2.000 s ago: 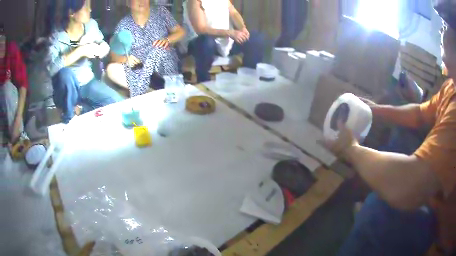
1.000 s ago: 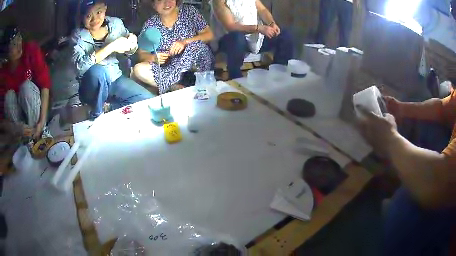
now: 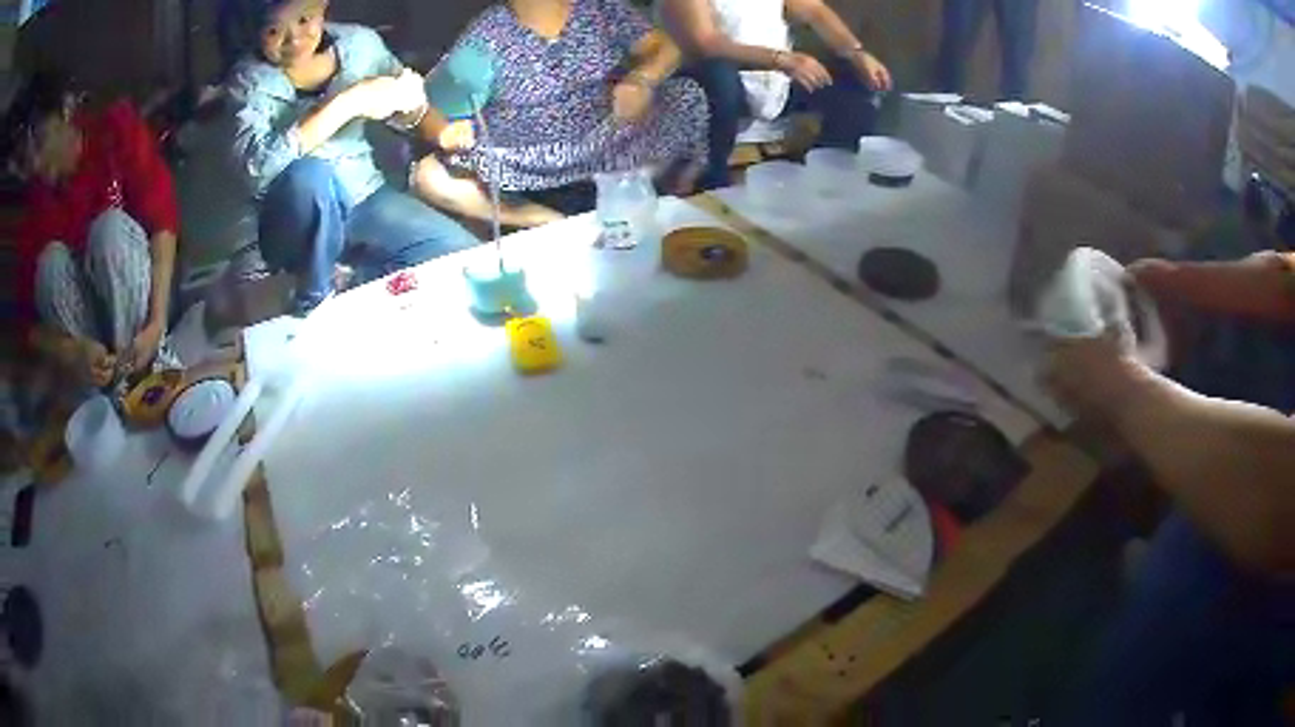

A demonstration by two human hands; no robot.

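Observation:
Neither of my hands can be made out. A small brown shape at the bottom left edge is too unclear to name. Nearest in front of me, a large clear plastic bag (image 3: 440,589) lies crinkled on the white foam sheet, with dark marks like "300" near its lower part. A tub of dark parts (image 3: 660,696) stands at the bottom edge, cut off by the frame. A clear bag-like thing (image 3: 405,689) lies to its left, also cut off.
A person at right holds a white round housing (image 3: 1086,298). Dark round cover (image 3: 966,462) and white papers (image 3: 881,533) lie front right. Beyond are a yellow box (image 3: 533,344), teal lamp (image 3: 497,288) and mustard housing (image 3: 705,253). People sit along the far and left sides.
The view has swung left, so the table's things sit further right in the frame. The person at right has turned the white housing in their hands.

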